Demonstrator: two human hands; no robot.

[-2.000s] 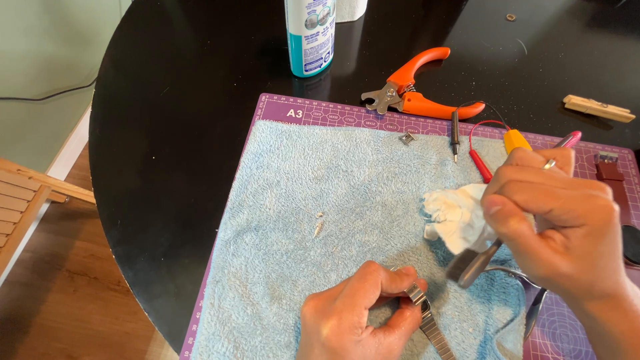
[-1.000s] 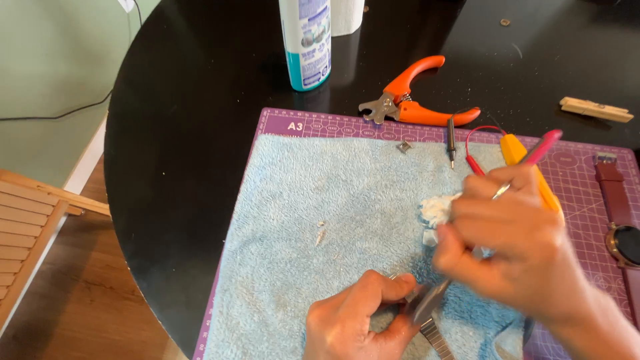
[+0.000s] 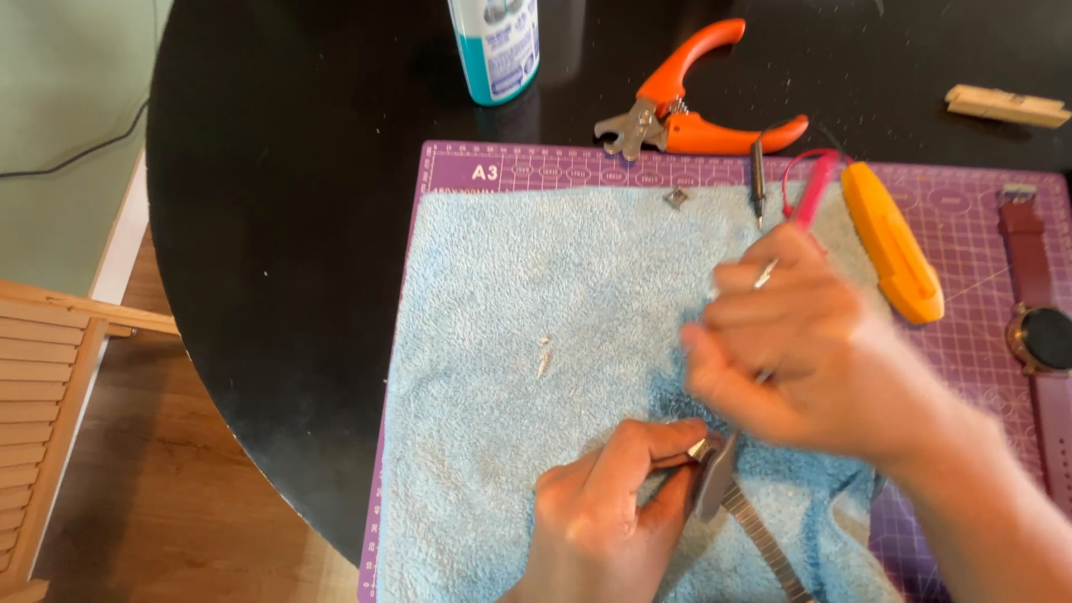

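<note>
My left hand [image 3: 615,502] pinches one end of a metal link watch band [image 3: 762,532] between thumb and fingers, above a light blue terry towel [image 3: 502,285]. The band's other part trails down to the bottom edge. In my right hand [image 3: 796,343], which is blurred, is a brush with a pink handle [image 3: 812,191]. Its dark head [image 3: 716,481] is at the held end of the band, right beside my left fingertips; the bristles are hidden. A small metal piece [image 3: 677,198] lies near the towel's top edge, and small whitish bits [image 3: 544,360] lie mid-towel.
The towel covers part of a purple A3 cutting mat [image 3: 963,234] on a black round table [image 3: 276,251]. Beyond are orange-handled clippers [image 3: 670,109], a bottle [image 3: 498,59] and a clothespin [image 3: 1005,106]. A probe [image 3: 759,180], a yellow tool [image 3: 894,243] and a wristwatch [image 3: 1043,337] sit right.
My right hand has moved down and left, bringing the brush head from beside the band onto its held end. The white crumpled cloth seen earlier is now hidden from view.
</note>
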